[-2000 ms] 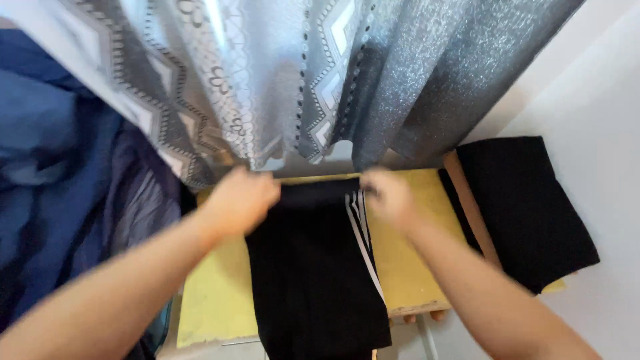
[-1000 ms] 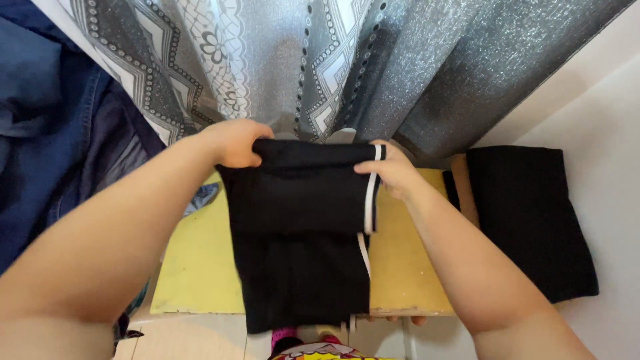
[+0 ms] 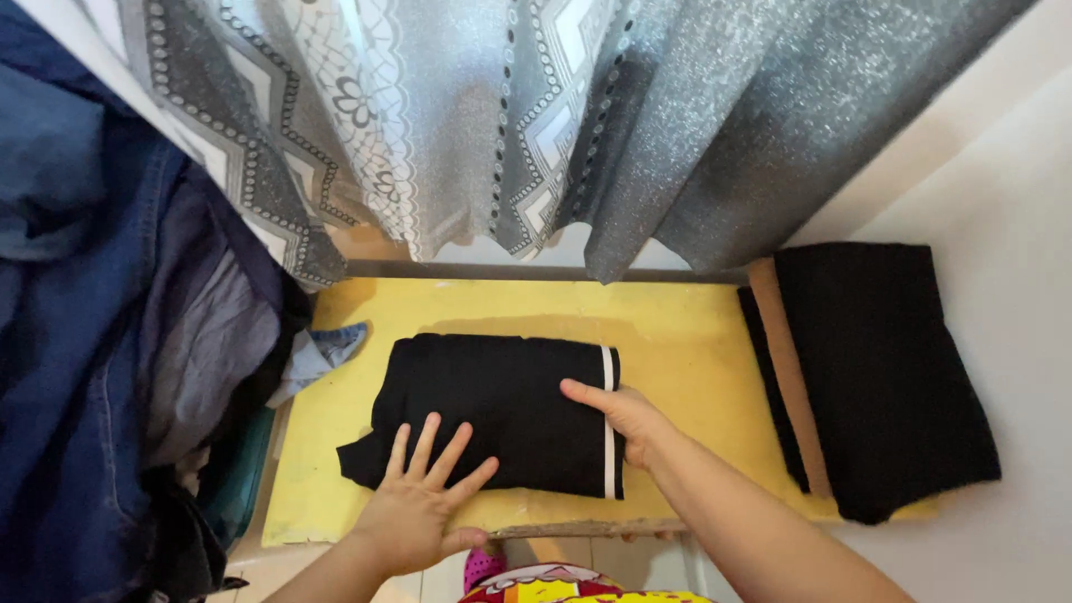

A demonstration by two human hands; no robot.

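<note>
A black garment with a white stripe (image 3: pixel 519 394) lies folded into a rough rectangle on the yellow tabletop (image 3: pixel 687 335). My left hand (image 3: pixel 431 502) rests on its lower left part with the fingers spread, palm down. At the garment's right edge, my right hand (image 3: pixel 624 419) has its thumb on top of the cloth by the white stripe, and its other fingers are hidden at or under the edge. A small corner of the black cloth sticks out at the lower left.
Folded black garments (image 3: pixel 879 377), with a brown one (image 3: pixel 791 377) between them, are stacked at the right by the wall. A heap of dark blue clothes (image 3: pixel 75 335) fills the left side. Patterned grey curtains (image 3: pixel 469 126) hang behind the table. A pink clog (image 3: pixel 484 565) shows below.
The black garment, held up by its top edge in both hands one second ago, now lies folded smaller on the table. My left hand has let go of that edge and lies spread on the cloth.
</note>
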